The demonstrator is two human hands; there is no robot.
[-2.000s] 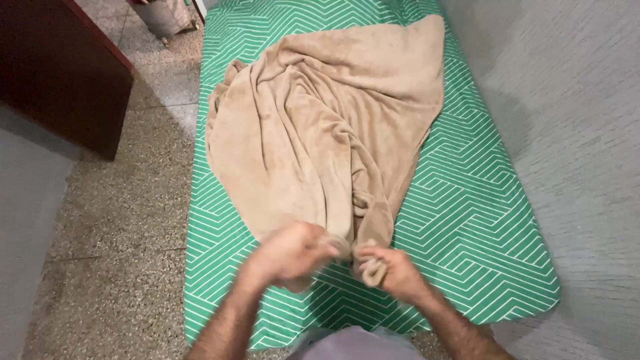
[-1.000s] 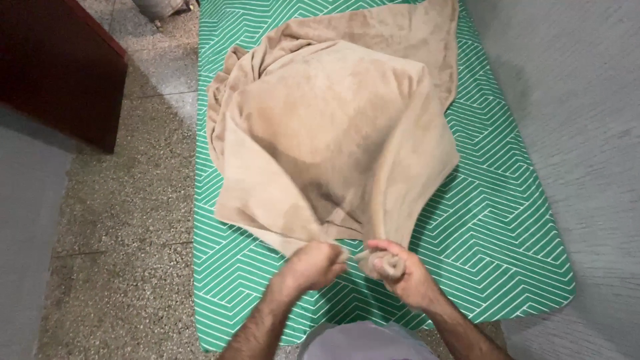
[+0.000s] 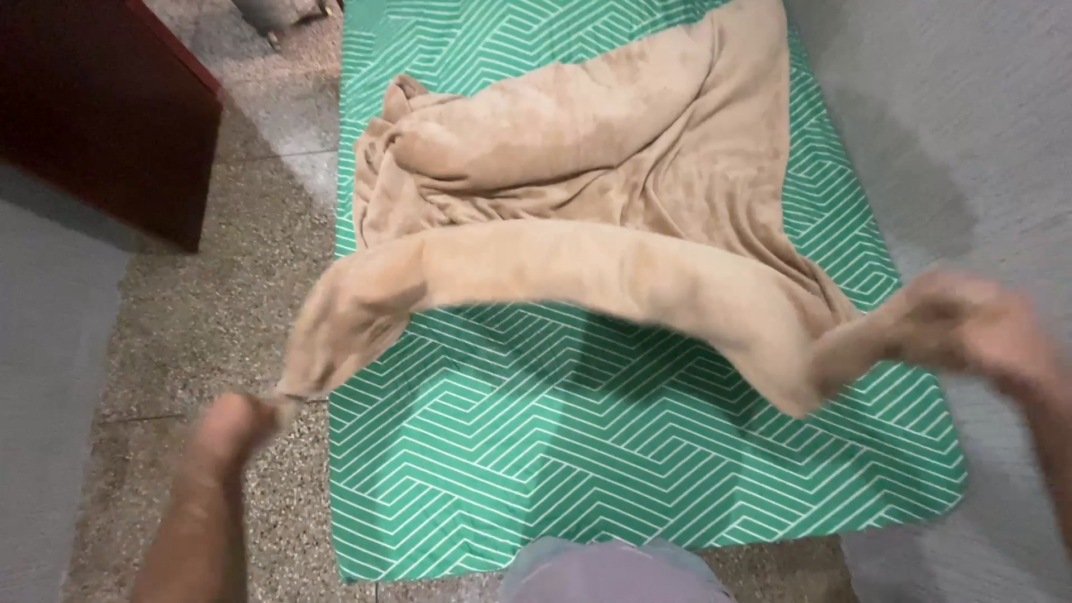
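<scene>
A beige plush blanket (image 3: 569,260) lies rumpled over the upper part of a bed with a green, white-lined sheet (image 3: 536,435). Its near edge is stretched between my hands and billows upward in a long curved band. My left hand (image 3: 239,423), out past the bed's left side above the floor, grips one end of that edge. On the other side my right hand (image 3: 976,322), blurred by motion, grips the opposite end beyond the bed's right edge. The blanket's far part lies in thick folds on the sheet.
A grey wall (image 3: 946,142) runs along the bed's right side. At the upper left stands a dark red door or furniture panel (image 3: 109,109), next to a grey wall. Speckled floor (image 3: 226,327) borders the bed's left side. A partly visible object (image 3: 289,12) stands on the floor at the top.
My hands were close together near the bed's near edge; they have moved far apart, left and right. The blanket's near edge, bunched between them before, is now spread wide.
</scene>
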